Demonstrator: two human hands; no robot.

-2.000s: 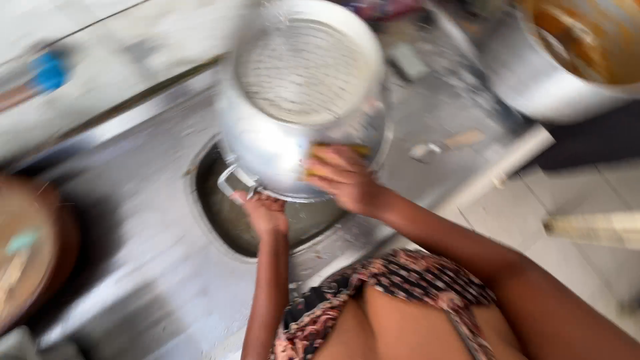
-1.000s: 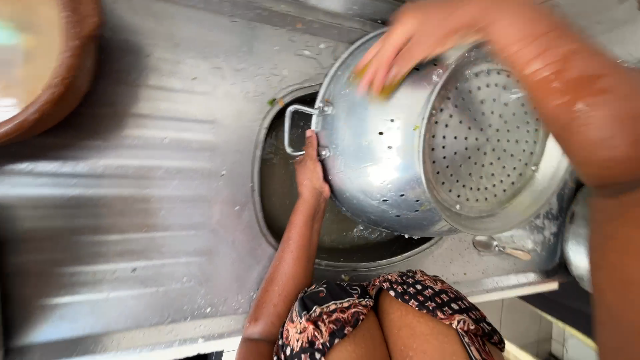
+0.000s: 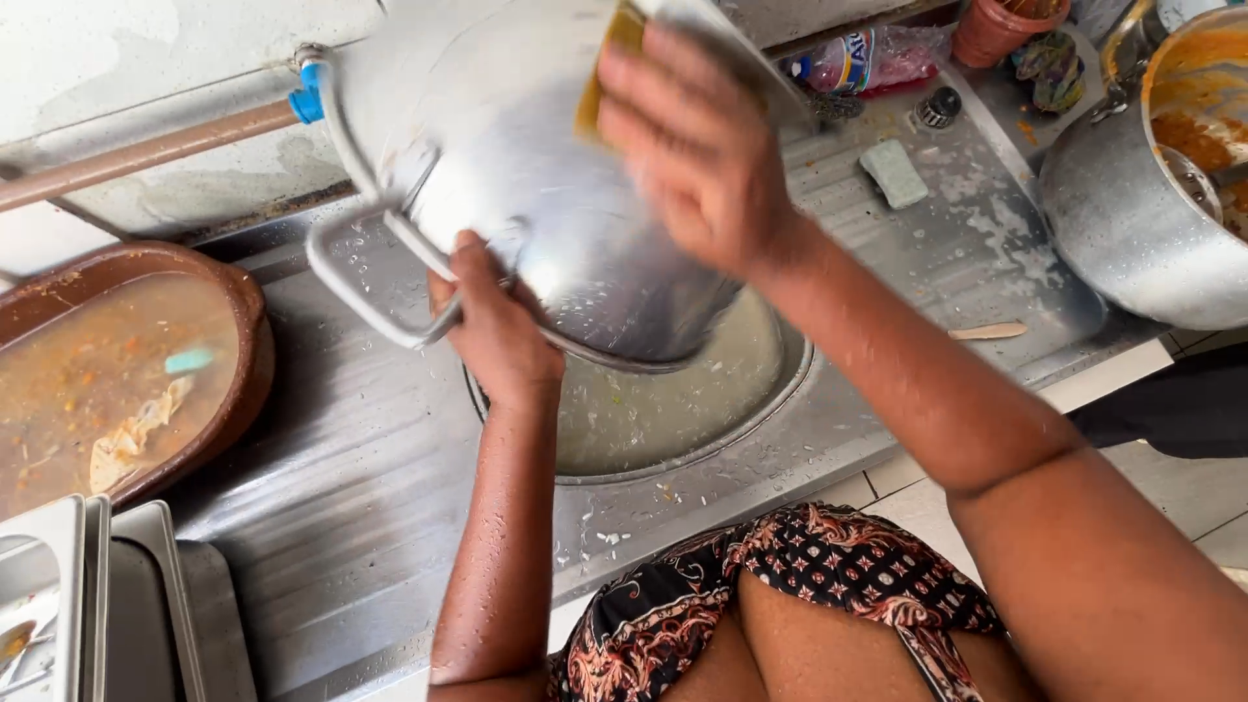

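Note:
A large metal colander (image 3: 575,224) is held tilted above the sink basin (image 3: 682,409), which holds cloudy water. My left hand (image 3: 497,322) grips the colander's rim beside its looped metal handle (image 3: 380,273), thumb on the outer side. A yellow sponge (image 3: 609,73) is pressed by my right hand (image 3: 692,146) against the colander's outer wall near its base. The right hand is blurred. The colander's far handle and inside are hidden.
A brown basin (image 3: 253,361) of murky water stands left, metal trays (image 3: 166,585) below it. Right are a soap bar (image 3: 892,174), a bottle (image 3: 877,58), a wooden-looking utensil (image 3: 987,331) and a large food-stained pot (image 3: 1121,205). A pipe with a blue valve (image 3: 308,93) runs along the wall.
The colander has turned from base facing me to a steeper tilt, its handle now nearer the wall pipe. The right hand with the sponge has shifted across its outer wall. The view has swung.

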